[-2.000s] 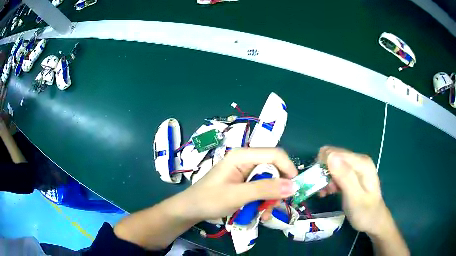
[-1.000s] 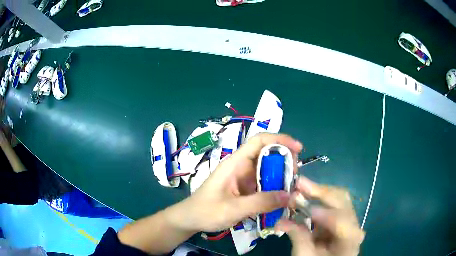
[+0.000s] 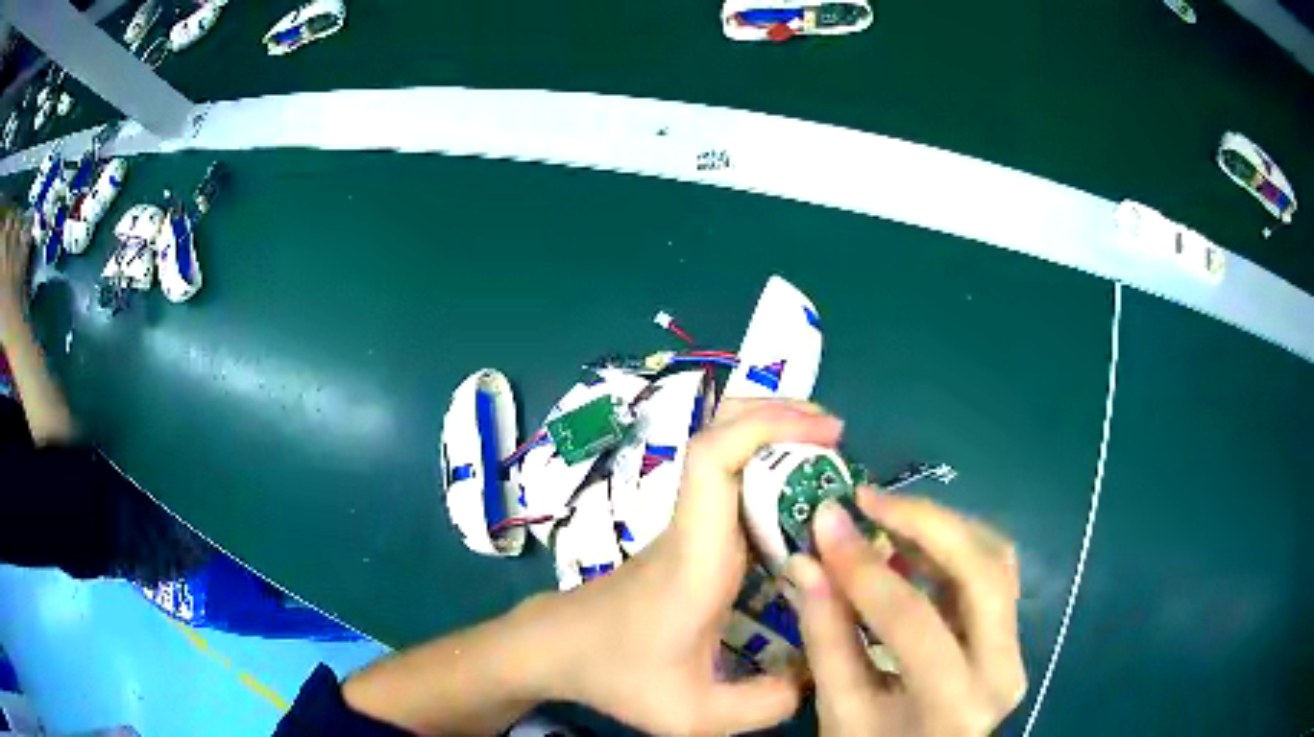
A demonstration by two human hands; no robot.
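My left hand (image 3: pixel 649 590) holds a white housing (image 3: pixel 767 497) with its end turned up, below the centre of the head view. My right hand (image 3: pixel 922 605) has its fingers on a green circuit board (image 3: pixel 816 487) at the open side of that housing. The hands hide the lower part of the housing. A thin dark wired part with a silvery tip (image 3: pixel 922 474) sticks out to the right. A heap of unfinished units lies beyond and left of my hands, with a loose green board (image 3: pixel 588 429) on top and an open shell (image 3: pixel 480 461) at its left.
A pale rail (image 3: pixel 577 123) curves across the dark green tabletop (image 3: pixel 332 317). Beyond it several units lie spaced out, one open shell (image 3: pixel 797 17) at the top. A white strip (image 3: pixel 1170 242) rests on the rail at right. More units (image 3: pixel 176 248) and a person's arm (image 3: pixel 32 367) are at left.
The housing has turned from showing its blue battery to showing the green board at its end. My right fingers have moved onto the board. Units beyond the rail have shifted right.
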